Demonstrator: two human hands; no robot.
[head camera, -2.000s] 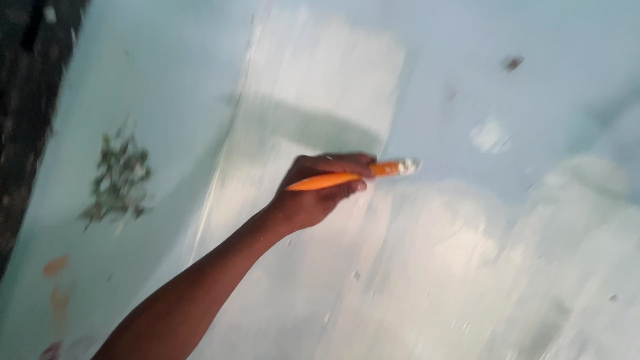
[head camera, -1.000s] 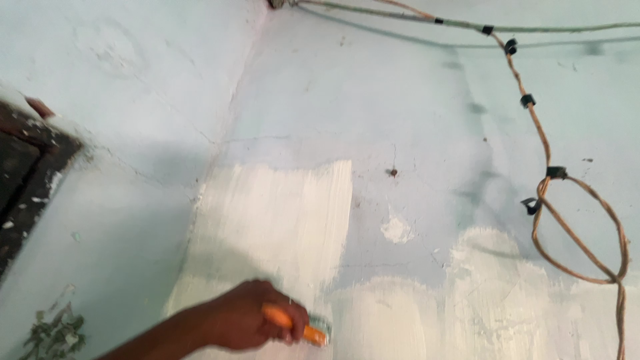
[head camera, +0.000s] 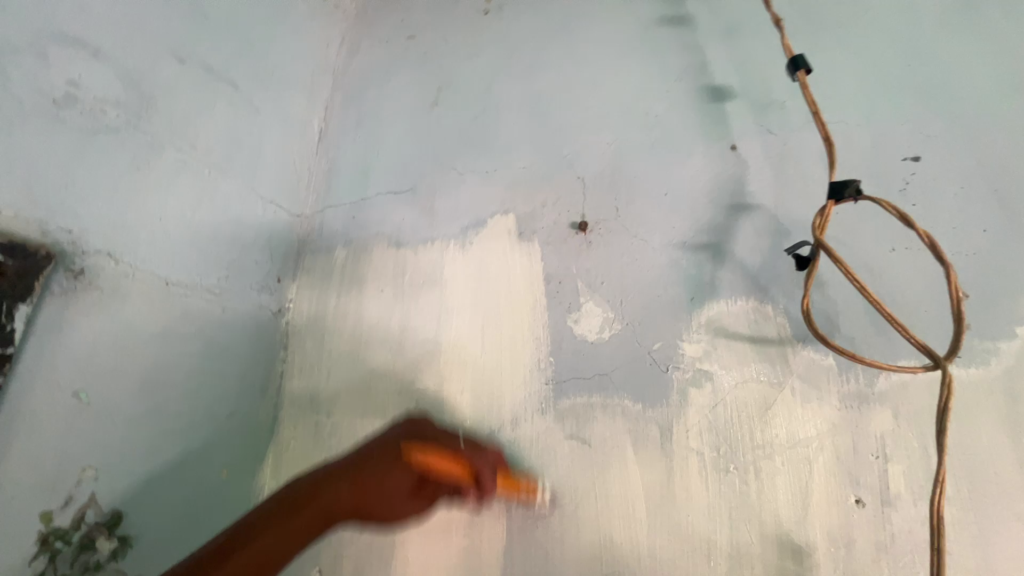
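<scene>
My left hand (head camera: 432, 472), reaching in from the bottom left, is closed around the orange handle of a paintbrush (head camera: 456, 468). Motion blurs both. The brush points right, its blurred tip over the lower part of a cream-white painted area (head camera: 496, 320) on a pale blue wall (head camera: 480, 104). Whether the bristles touch the wall cannot be told. Vertical brush marks run through the paint, whose upper edge is uneven. My right hand is not in view.
Twisted brown cord (head camera: 948, 280) hangs in a loop at the right, with black tape (head camera: 844, 190) on it. A small nail (head camera: 582, 226) juts above a whitish patch (head camera: 594, 320). The wall corner runs down the left; a dark frame edge (head camera: 20, 280) stands at far left.
The cream paint at the left of the wall has gained a narrow peak and a wider right part at its top. My left hand still holds the brush. The view has shifted.
</scene>
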